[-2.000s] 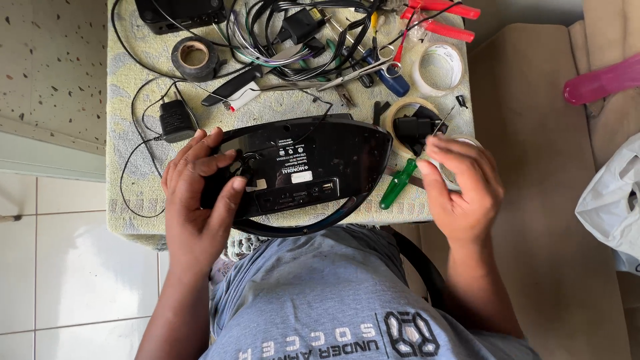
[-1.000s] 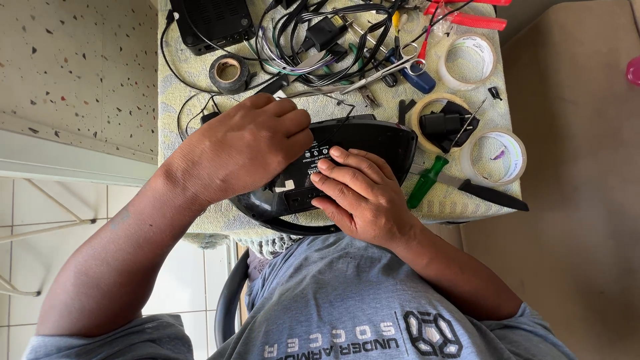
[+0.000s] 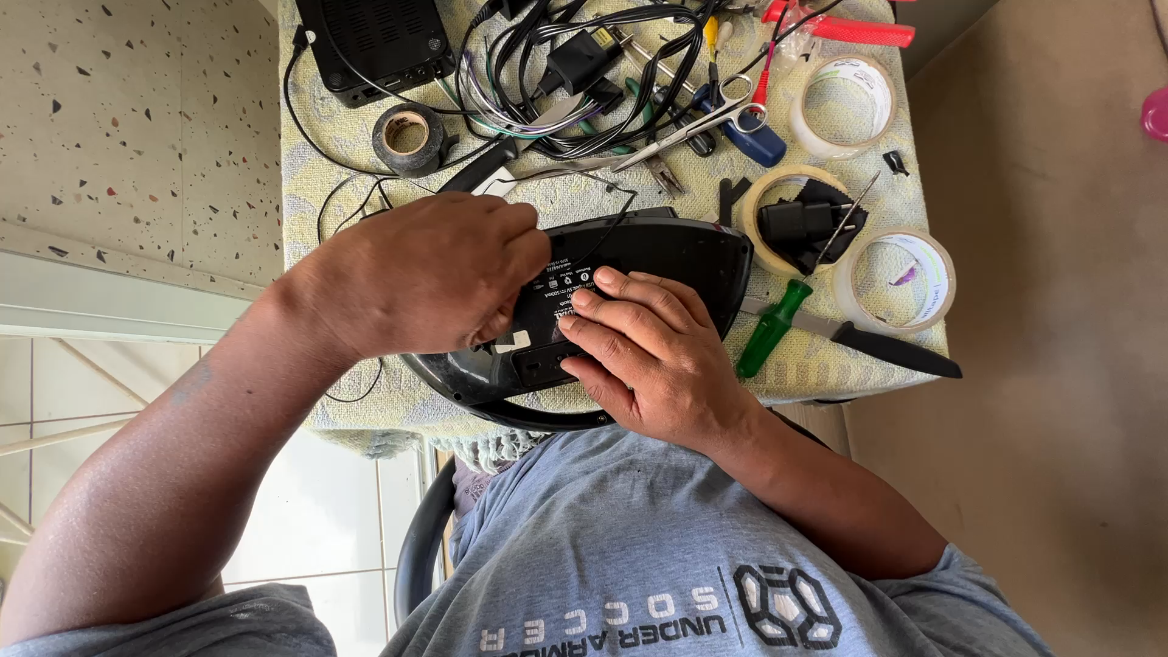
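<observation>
A glossy black speaker-like electronic device (image 3: pixel 662 246) with a curved handle lies printed side up near the table's front edge. My left hand (image 3: pixel 433 274) arches over its left part, fingers curled and fingertips low near a white sticker (image 3: pixel 513 342); whether anything is pinched there is hidden. My right hand (image 3: pixel 648 351) lies palm down on the device's middle, fingers extended over the printing. A thin black cable (image 3: pixel 620 214) runs over the top edge. Right of the device lie a green-handled screwdriver (image 3: pixel 774 328) and a black-handled knife (image 3: pixel 894 350), partly beneath the screwdriver.
Tape rolls (image 3: pixel 894 278) and a black plug adapter (image 3: pixel 803 224) lie at the right. Behind the device are bundled cables (image 3: pixel 538 91), scissor-like forceps (image 3: pixel 684 135), another knife (image 3: pixel 479 167), dark tape (image 3: pixel 408 139) and a black box (image 3: pixel 379 46). Red-handled pliers (image 3: pixel 858 29) lie at the back right.
My right hand, raised beside the device two seconds ago, now rests on it. My left hand has gone from spread fingers to curled ones. The view has shifted left.
</observation>
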